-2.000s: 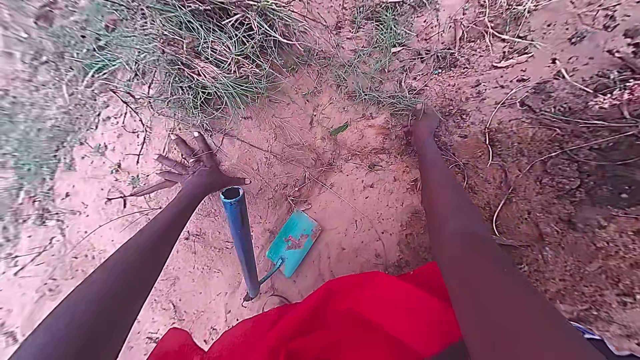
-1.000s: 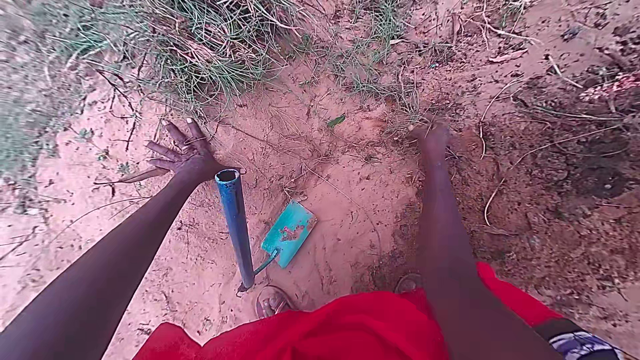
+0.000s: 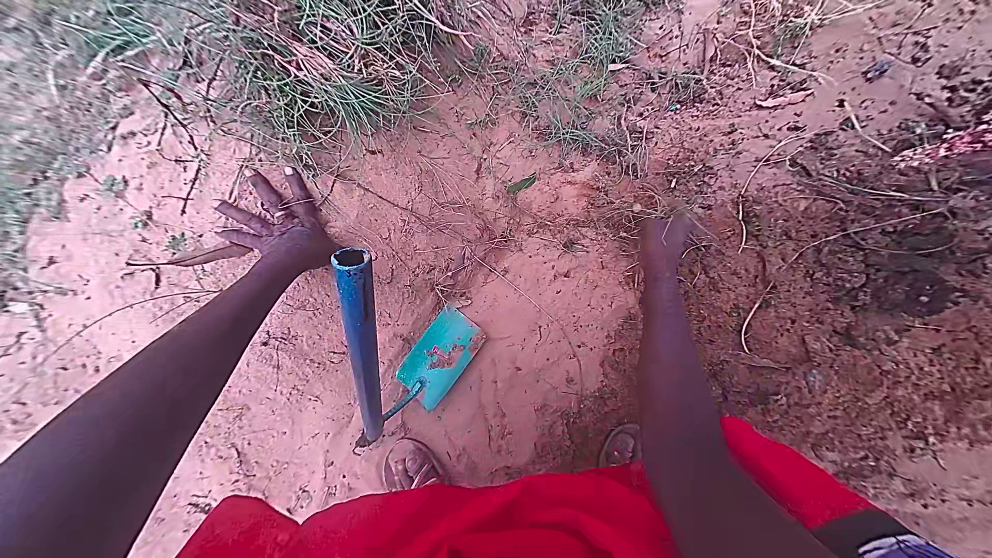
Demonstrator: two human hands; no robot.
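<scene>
My left hand (image 3: 285, 225) is spread on or just over the sandy ground, palm side partly up, with nothing in it. Beside its wrist stands the open upper end of a blue metal tube (image 3: 359, 349). A bent metal rod joins the tube's foot to a turquoise trowel blade (image 3: 440, 358), which lies on the sand with its paint worn in the middle. My right hand (image 3: 665, 232) is low at the edge of thin dry grass and darker soil. Its fingers are blurred, so I cannot tell whether they hold anything.
A clump of green and dry grass (image 3: 325, 70) grows ahead on the left. A green leaf (image 3: 521, 184) lies between my hands. Dark, crumbly soil with thin roots (image 3: 860, 279) spreads to the right. My sandalled feet (image 3: 411, 465) stand just behind the trowel.
My right hand shows blurred fingers now, in nearly the same place by the grass edge. My left hand stays spread beside the tube. Both feet show now; neither was visible two seconds ago.
</scene>
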